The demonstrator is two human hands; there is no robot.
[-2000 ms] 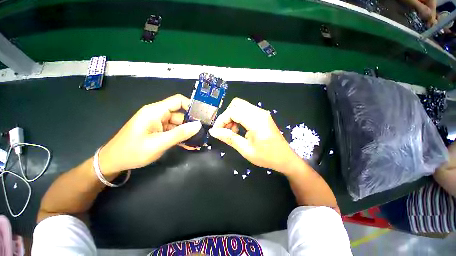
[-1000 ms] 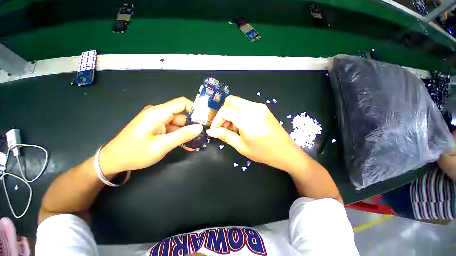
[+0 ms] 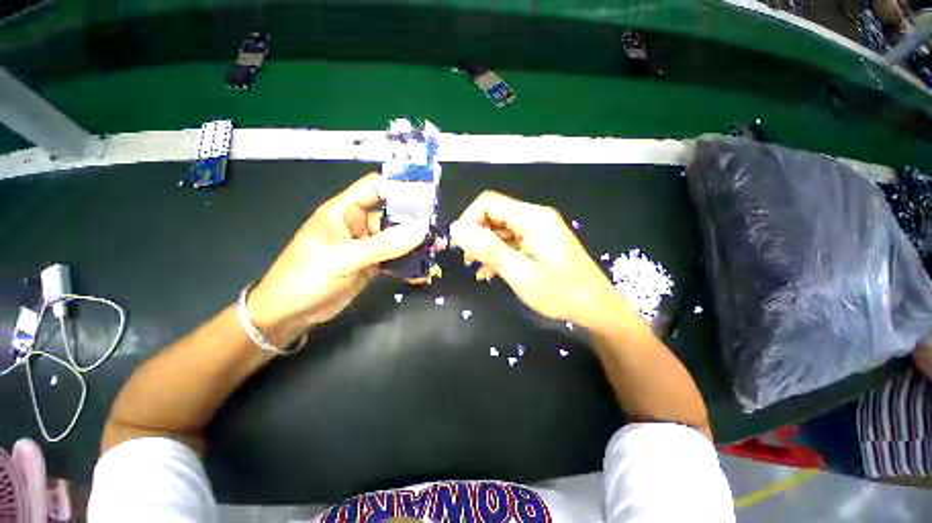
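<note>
My left hand (image 3: 332, 255) holds a part-built handset (image 3: 411, 189) upright over the black worktop. Its top end is blue with bright spots, its middle is silver-white and its lower end is dark, partly hidden by my thumb. My right hand (image 3: 526, 255) is just right of the lower end, thumb and forefinger pinched together; whether a tiny part is between them cannot be told. Small white parts (image 3: 467, 314) lie scattered below the hands. A loose pile of white parts (image 3: 644, 283) lies right of my right hand.
A large grey plastic bag (image 3: 807, 276) lies at the right. A blue board (image 3: 212, 153) rests against the white rail (image 3: 296, 144). Dark units (image 3: 488, 84) sit on the green belt (image 3: 358, 87). A looped white cable (image 3: 77, 332) and pink grille (image 3: 22, 485) are at left.
The handset has turned more upright and shows its face more brightly. My right fingers have moved a little away from its lower end. The units on the belt have shifted left since the first frame.
</note>
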